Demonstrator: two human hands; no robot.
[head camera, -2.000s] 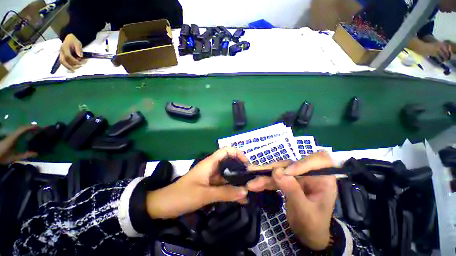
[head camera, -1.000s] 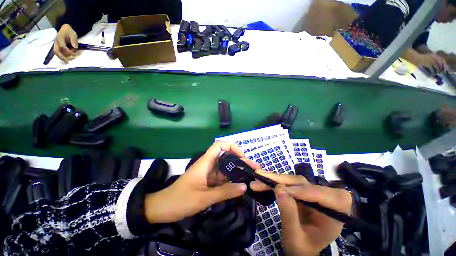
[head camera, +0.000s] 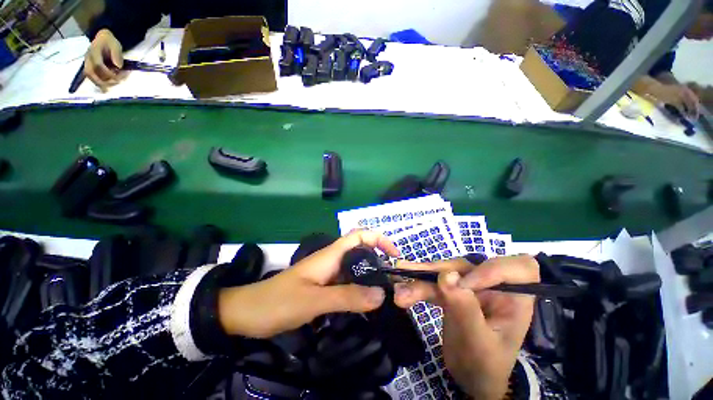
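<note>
My left hand (head camera: 313, 285) holds a black device housing (head camera: 361, 269) with its round end turned up toward me. Pale marks, like a small label, show on that end. My right hand (head camera: 489, 301) holds dark tweezers (head camera: 520, 287) nearly level, with the tip at the right side of the housing's end. Whether the tip touches the housing is hard to tell. White label sheets (head camera: 406, 223) with grids of small dark labels lie fanned behind and under my hands.
Piles of black housings lie at the left (head camera: 113, 273) and right (head camera: 618, 328). A green conveyor belt (head camera: 281, 211) carries scattered housings. Beyond it are a cardboard box (head camera: 227, 76), black-and-blue parts (head camera: 320, 58), a second box (head camera: 551, 82), a metal post (head camera: 633, 66) and two people's hands.
The housings on the belt have moved left. The tweezers tilted down to the right, then came back nearly level. The housing's end has turned more toward me since the first frame, showing its pale marks.
</note>
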